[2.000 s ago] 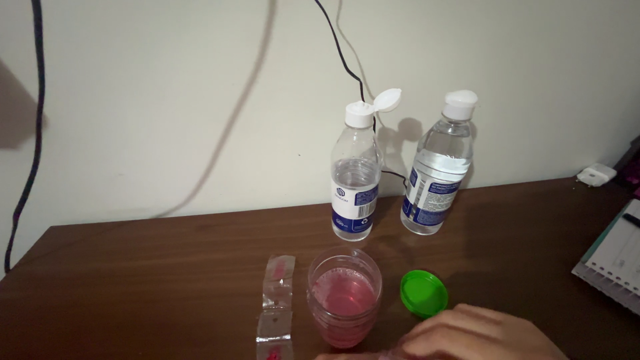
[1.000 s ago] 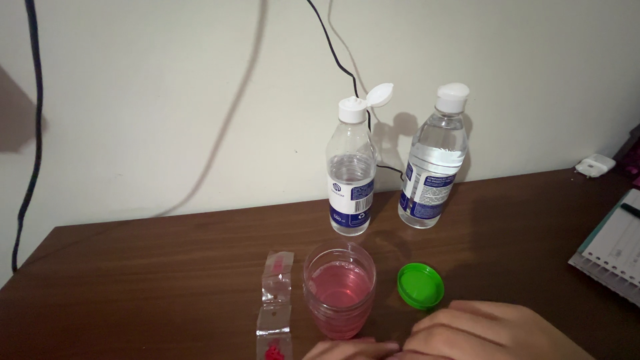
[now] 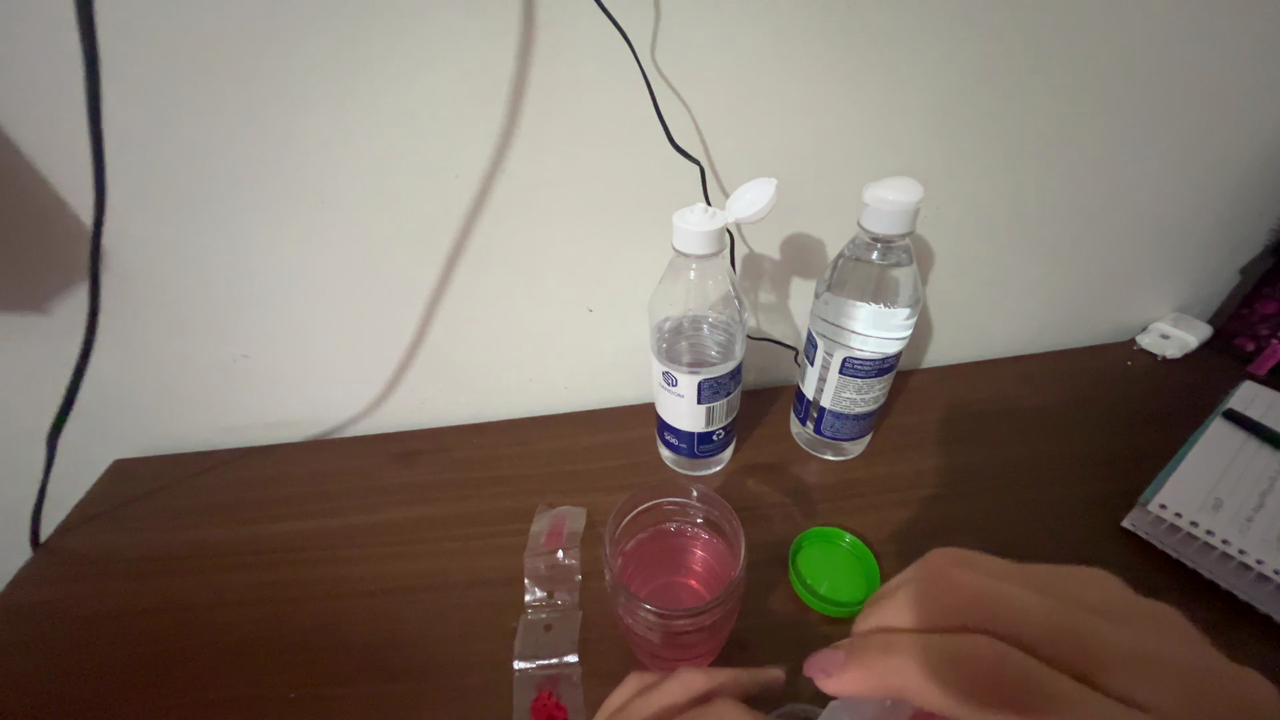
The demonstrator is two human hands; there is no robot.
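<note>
A clear jar [image 3: 680,580] of pink liquid stands at the lower middle of the wooden desk. Just in front of it my left hand [image 3: 690,695] shows only its fingers at the bottom edge. My right hand [image 3: 1020,640] is at the lower right, its fingers bent over a small translucent thing [image 3: 865,708] that is mostly cut off by the frame. The round rim of another clear item shows between the hands. A green lid [image 3: 834,571] lies right of the jar, close to my right fingers. Left of the jar lies a strip of clear plastic packets [image 3: 548,640] with red material inside.
Two clear plastic bottles stand behind the jar, one with its flip cap up [image 3: 698,370], the other with its cap down [image 3: 858,330]. A spiral notebook [image 3: 1220,500] with a pen and a white plug adapter [image 3: 1173,336] are at the right. Black cables [image 3: 655,100] hang along the wall.
My left fingers have come into plainer view at the bottom edge, in front of the jar. My right hand stays beside the green lid, a little further into view.
</note>
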